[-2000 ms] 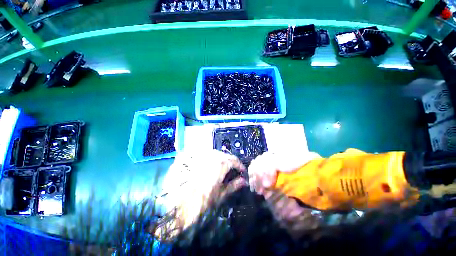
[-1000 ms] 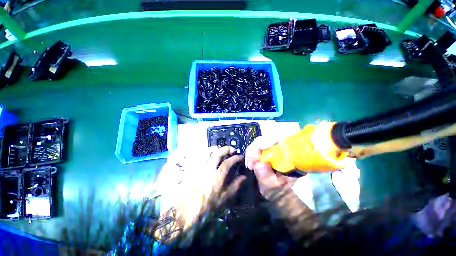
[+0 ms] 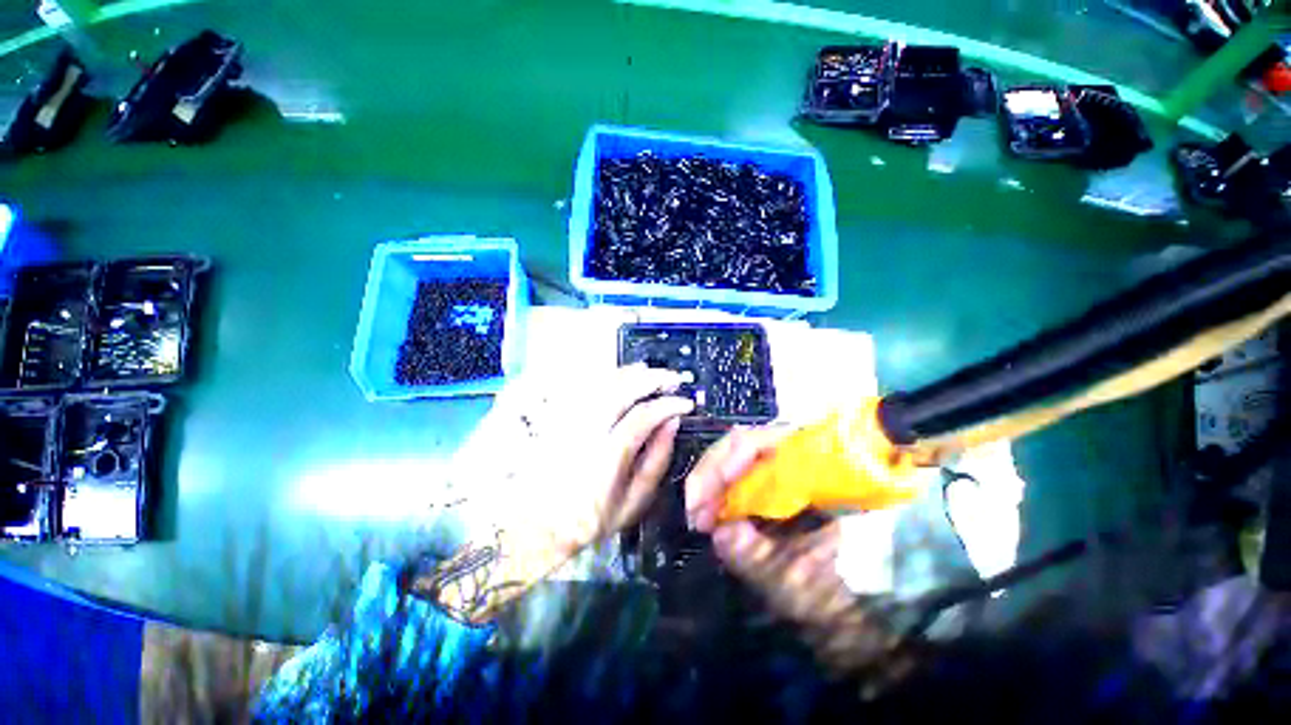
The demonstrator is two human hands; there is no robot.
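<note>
The black housing point(image 3: 729, 371) lies open on the white mat point(image 3: 835, 357); its far half shows small bright and yellowish parts. Its near half is dark and partly hidden by my hands. My left hand point(image 3: 630, 446) rests at the housing's left side, its fingertips over the far half; whether it grips a small part cannot be seen. My right hand point(image 3: 736, 496) is closed around the front of the yellow-orange electric screwdriver point(image 3: 814, 467), which is held at the housing's near right side. The driver's tip is hidden. Hair blurs the bottom of the view.
A large blue bin point(image 3: 583, 213) of black parts stands behind the mat, a smaller blue bin point(image 3: 371, 319) of screws to its left. Open housings point(image 3: 142, 323) lie at left, others point(image 3: 850, 85) at the far side. The driver's black cord point(image 3: 1076, 347) runs right. A white scrap point(image 3: 991, 503) lies right.
The orange driver has swung from pointing sideways to a raised angle, its cord now crossing the right side. My left fingers have spread onto the housing. The view has shifted and tilted.
</note>
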